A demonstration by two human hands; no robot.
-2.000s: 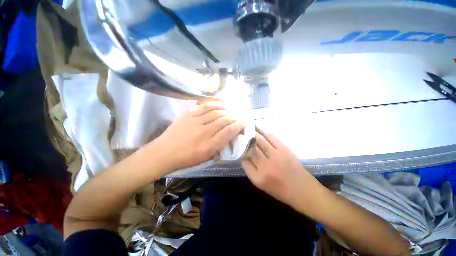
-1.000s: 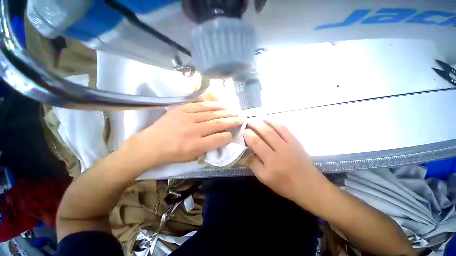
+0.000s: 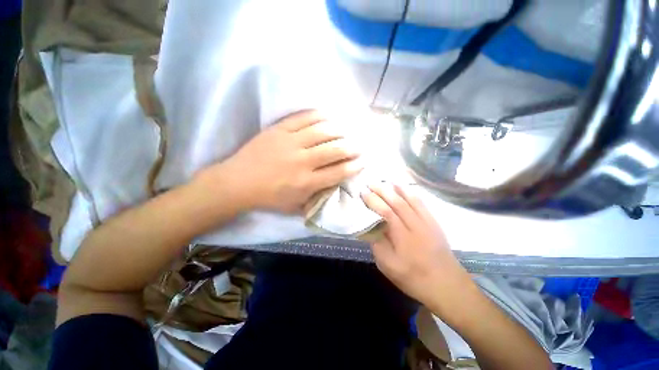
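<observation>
White lining fabric with brown shell fabric along its edges lies on the machine table, left of and under the hands. My left hand lies flat on the fabric, fingers pointing right towards the glare at the needle. My right hand has its fingertips on the folded edge, a white fold with a brown rim between the hands. The needle area is washed out by the lamp, so the needle and the exact stitch place are hidden.
A shiny curved metal rim crosses the right side, in front of the sewing machine. Snips show partly at the far right. The grey table edge runs below the hands. Brown pieces and pale pieces lie below it.
The view has swung left, so the metal rim now appears at the right and more fabric shows at the left. Both hands remain at the folded edge.
</observation>
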